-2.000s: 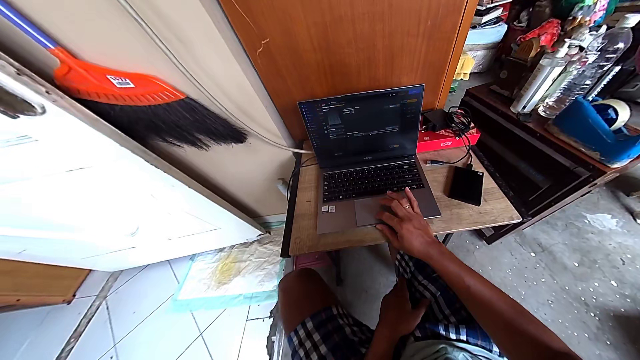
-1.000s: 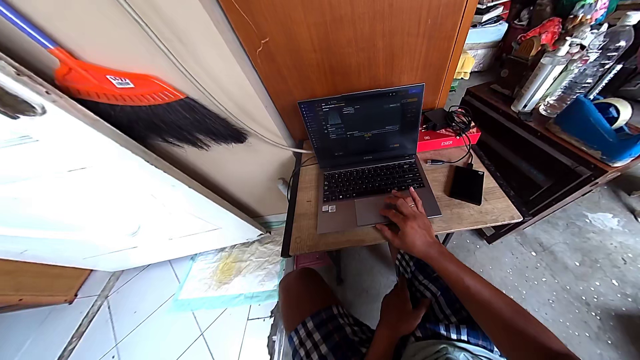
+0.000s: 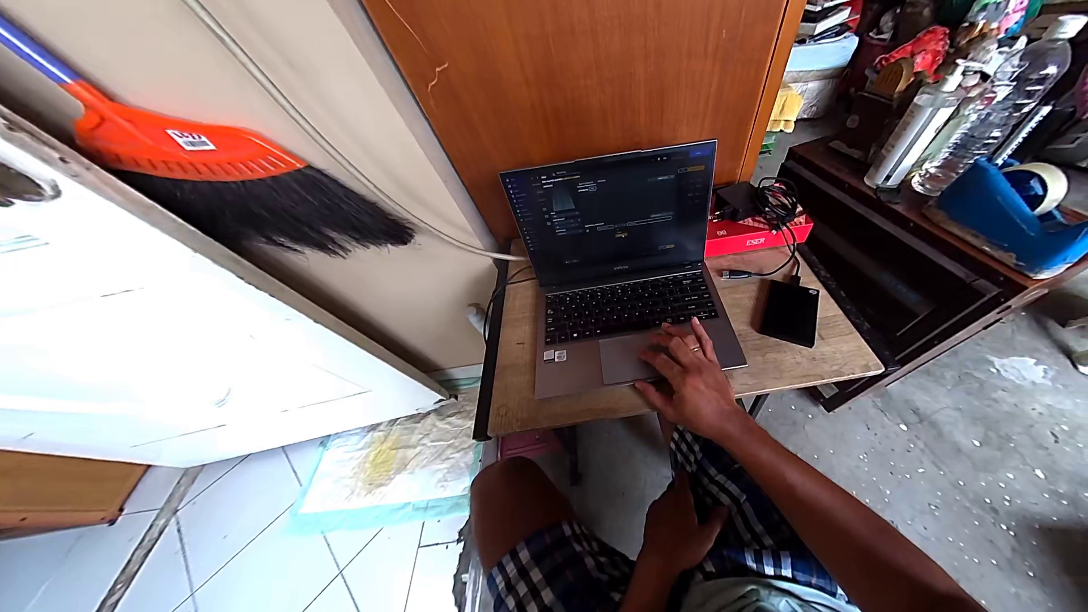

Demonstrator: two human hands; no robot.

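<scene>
An open laptop with a dark screen page stands on a small wood-topped table. My right hand rests over the right part of its touchpad, fingers spread and a ring on one finger; it grips nothing. Down in my lap, against the plaid shorts, lies my left hand, with its fingers partly hidden; whether they hold cloth cannot be told. To the right of the laptop is a black portable hard drive with its USB cable plugged in.
Behind the drive, a red box carries a black adapter and coiled cable. A dark cabinet on the right holds plastic bottles and a blue tape dispenser. At left are a white door and an orange broom.
The picture on the laptop screen differs slightly from the earlier frames. Both hands stay in about the same places.
</scene>
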